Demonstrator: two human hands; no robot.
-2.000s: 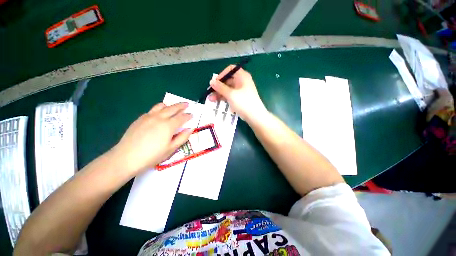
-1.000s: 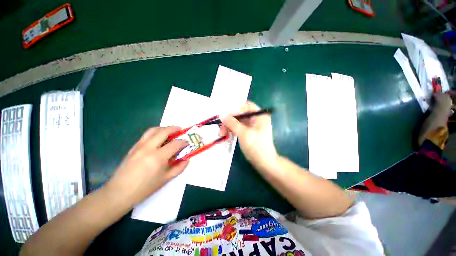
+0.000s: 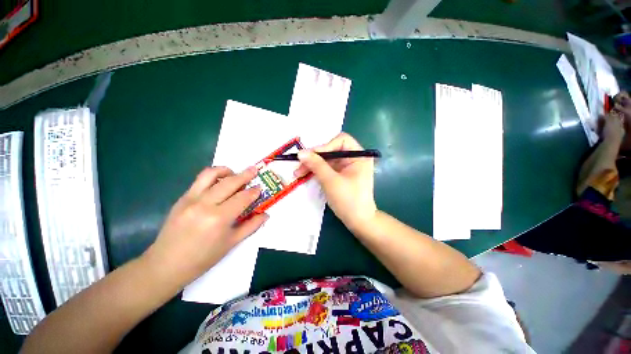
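My left hand (image 3: pixel 214 207) holds the lower left end of a red-framed phone housing (image 3: pixel 271 181), its fingers over the frame. The housing lies tilted over white adhesive sheets (image 3: pixel 239 135), with a green and silver board area showing. My right hand (image 3: pixel 346 183) holds black tweezers (image 3: pixel 339 154) nearly level, their tips over the housing near its upper end. The right fingertips touch or hover at the housing's right edge. Any small piece at the tips is too small to tell.
Two printed white sheets (image 3: pixel 69 200) lie at the far left. Spare white sheets (image 3: pixel 467 162) lie at right. A pale rail (image 3: pixel 207 52) with a metal post (image 3: pixel 405 15) runs behind. Another red unit (image 3: pixel 15 19) is at the upper left. Another person's hands (image 3: pixel 612 128) are at the far right.
The right hand went from the sheet's top to the housing with the tweezers. The housing is now more steeply tilted under my left hand. The red unit beyond the rail moved left.
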